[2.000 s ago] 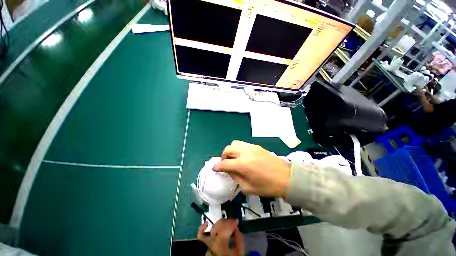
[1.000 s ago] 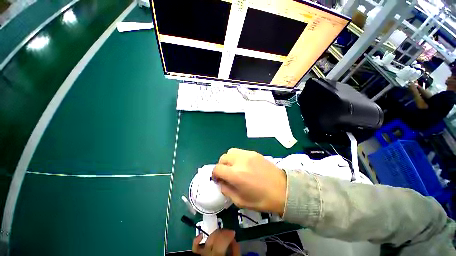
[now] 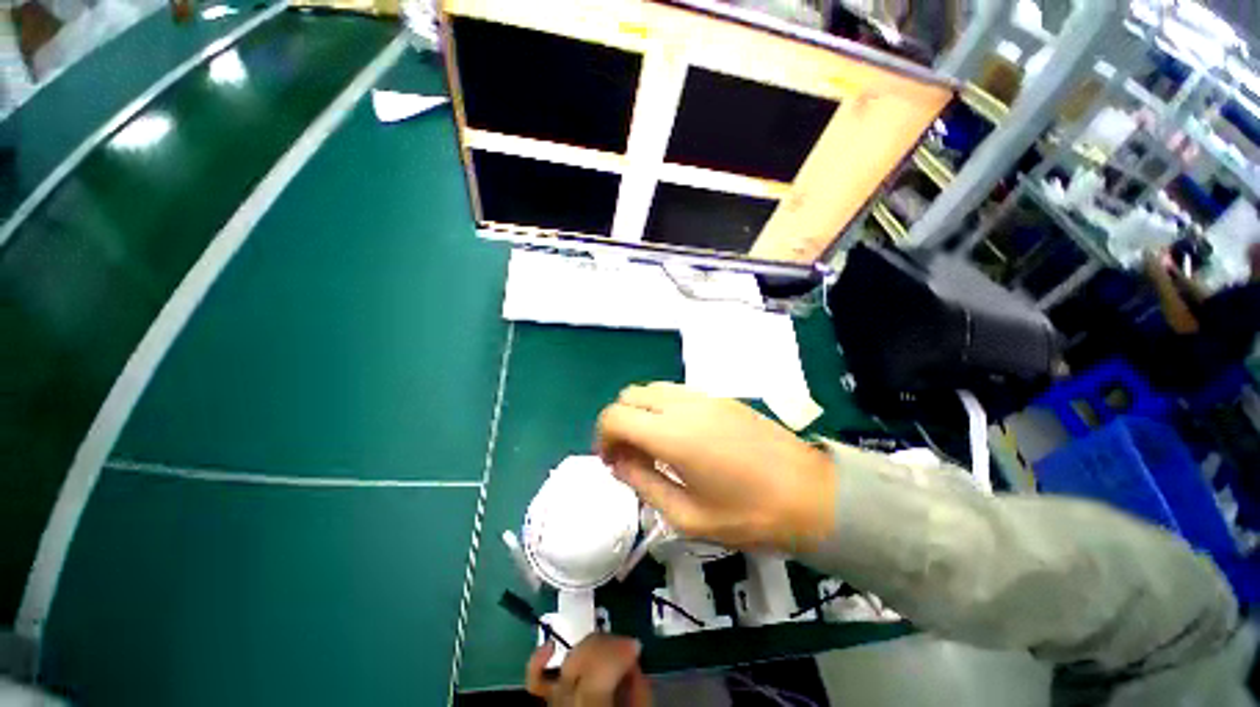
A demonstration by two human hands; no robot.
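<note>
A white security camera (image 3: 582, 522) stands at the left end of a row on the green bench, its rounded head up and its bracket (image 3: 574, 616) towards me. A black-ended pigtail cable (image 3: 522, 609) lies across the bracket. My left hand (image 3: 592, 673) is at the bracket's foot, cut off by the bottom edge; its fingertips are around the foot. My right hand (image 3: 705, 463) is just above and right of the camera head, fingers curled; whether it holds something small is hidden. More white cameras stand to the right, partly behind my right forearm.
A monitor (image 3: 650, 152) shows dark and orange-white panes. Below it are a white keyboard (image 3: 587, 289) and a paper sheet (image 3: 739, 362). A bulky black shape (image 3: 940, 332) stands at right. Blue crates (image 3: 1140, 477) and a person's arm are further right. The green conveyor belt is at left.
My right hand has lifted off the camera head and moved slightly right. My left hand remains at the bracket foot. The view has shifted slightly.
</note>
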